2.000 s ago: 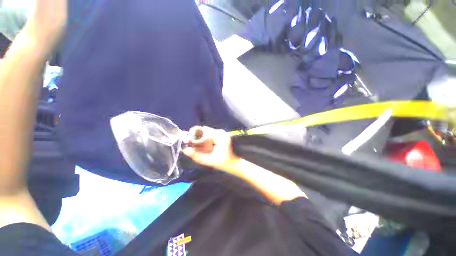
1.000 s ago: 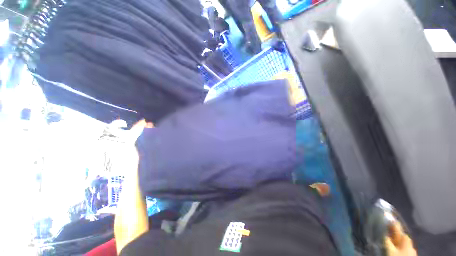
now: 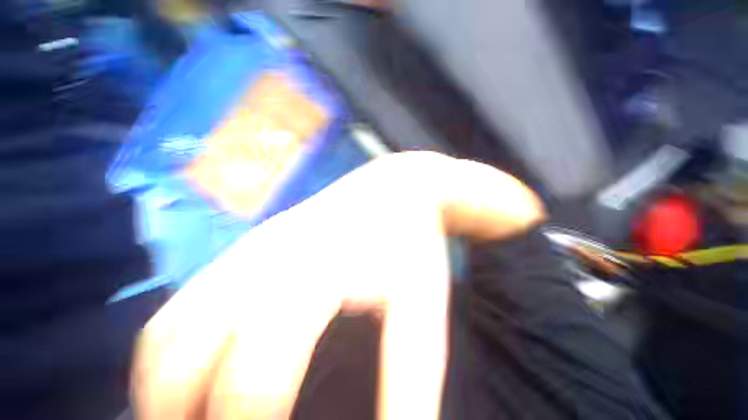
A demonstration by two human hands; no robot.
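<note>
One bare hand [image 3: 353,246] fills the lower middle, very close, overexposed and blurred. Its fingers are spread, some pointing down. I cannot tell which of my hands it is or whether it touches anything. No second hand can be made out. The steam iron [image 3: 586,262] shows as a blurred silver and brown shape at the right, with no hand clearly visible on it. Dark navy cloth [image 3: 61,213] blurs along the left side.
The grey padded board [image 3: 525,90] runs from the top towards the right. A blue thing with an orange patch [image 3: 258,135] lies at upper left. A red round thing [image 3: 668,224], a yellow cable [image 3: 713,255] and a white strip [image 3: 644,176] are at the right.
The view has swung round. A hand now covers the middle at close range. The navy garment held a second ago no longer shows in a hand. The iron now appears higher in view.
</note>
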